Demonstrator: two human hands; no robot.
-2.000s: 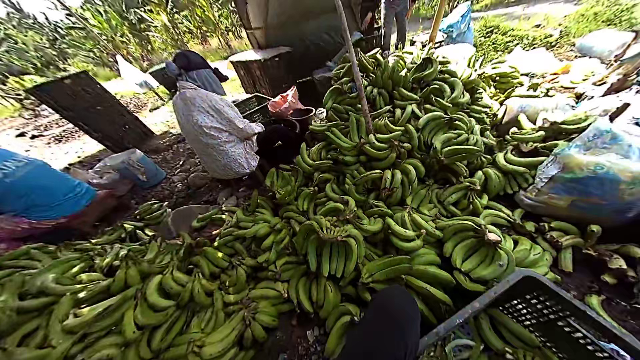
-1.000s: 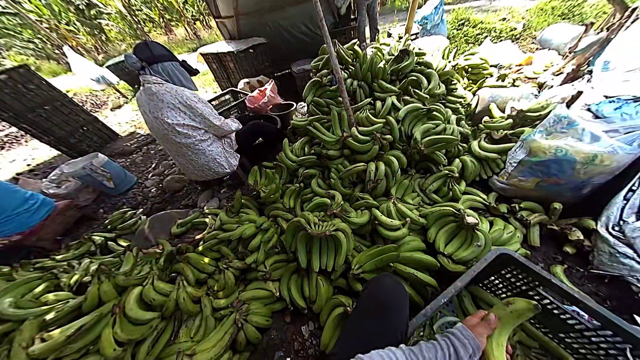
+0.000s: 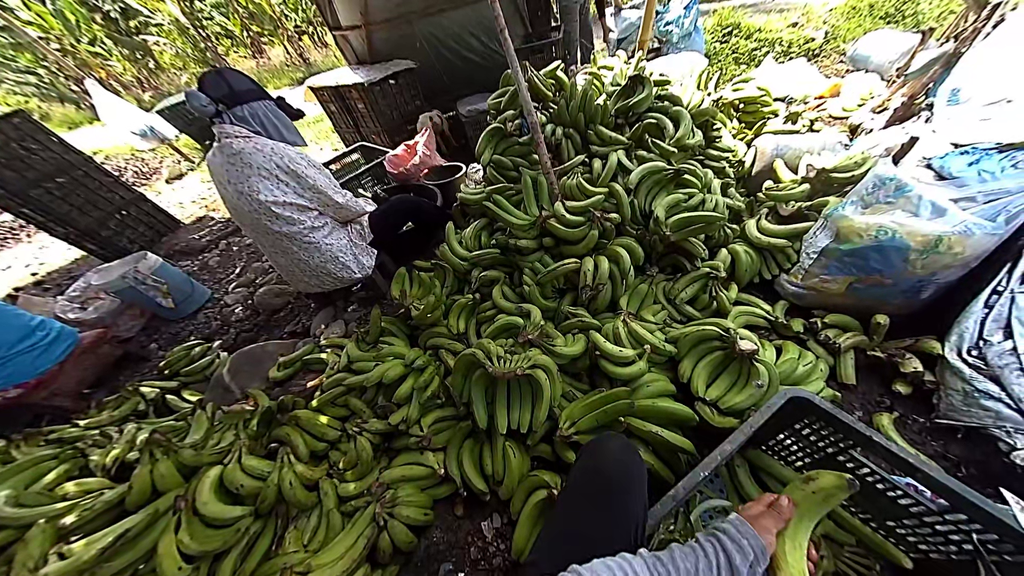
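My left hand point(image 3: 772, 520), in a grey sleeve, comes in from the bottom and is closed around a large green banana point(image 3: 808, 512), thumb on the near side and fingertips showing on the far side. The banana is over a black plastic crate point(image 3: 920, 512) with slotted walls, tilted at the lower right. More green bananas lie inside it. My right hand is not in view. In front of my dark-clothed knee point(image 3: 600, 496) is a large heap of green banana bunches point(image 3: 512, 384), rising toward the back.
A person in a patterned light shirt point(image 3: 280, 208) sits beside the heap. Part of another person in blue point(image 3: 32, 344) shows at the left edge, near a bluish bucket point(image 3: 152, 284). A wooden pole point(image 3: 528, 96) leans on the heap. A filled plastic bag point(image 3: 888, 240) stands at the right.
Two seconds ago neither hand showed. One second ago my left hand was in view holding the banana over the crate, and it still holds it there.
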